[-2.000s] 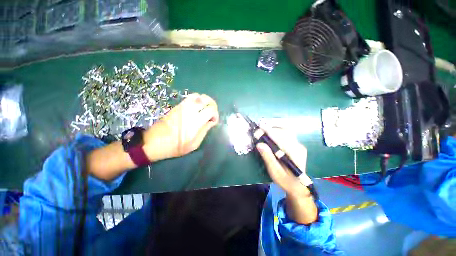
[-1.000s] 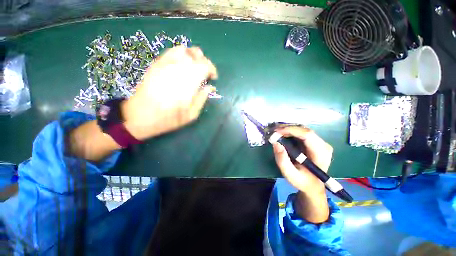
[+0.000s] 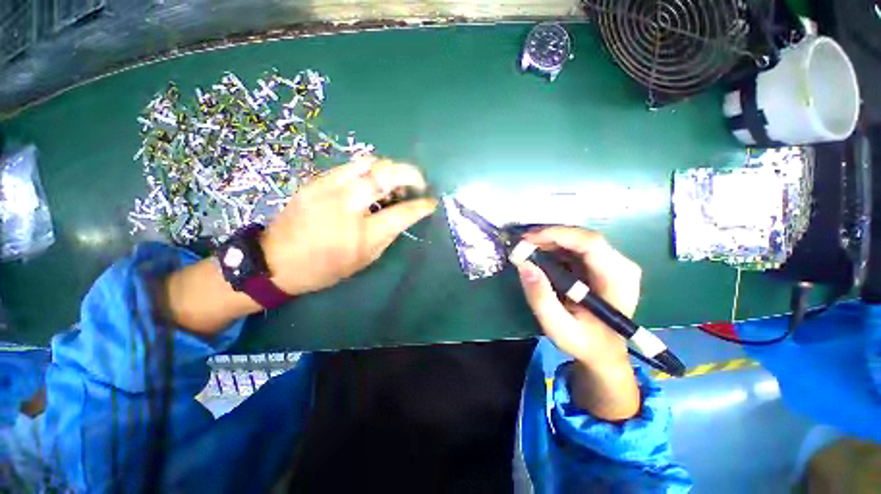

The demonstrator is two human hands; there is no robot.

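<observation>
My right hand (image 3: 584, 299) holds a black soldering iron (image 3: 604, 311) with white bands, its thin tip over the upper part of a small silvery circuit board (image 3: 473, 241) on the green mat. My left hand (image 3: 348, 227), with a dark smartwatch on a maroon strap, is left of the board, its fingertips close together near the board's top corner. A thin bright strand shows under its fingers. Whatever is between the fingertips is too small and dark to name. A loose pile of small white, brass and dark components (image 3: 227, 145) lies beyond the left hand.
A black fan (image 3: 667, 39) and a white cup (image 3: 807, 92) stand at top right. A round watch (image 3: 547, 50) lies left of the fan. A stack of silvery boards (image 3: 739, 207) is at right. A clear plastic bag (image 3: 24, 203) lies at far left. Another person's blue sleeve (image 3: 831, 376) is at lower right.
Since a second ago my left hand has moved from over the component pile toward the board, and its fingertips are now near the iron's tip. My right hand still holds the iron over the board.
</observation>
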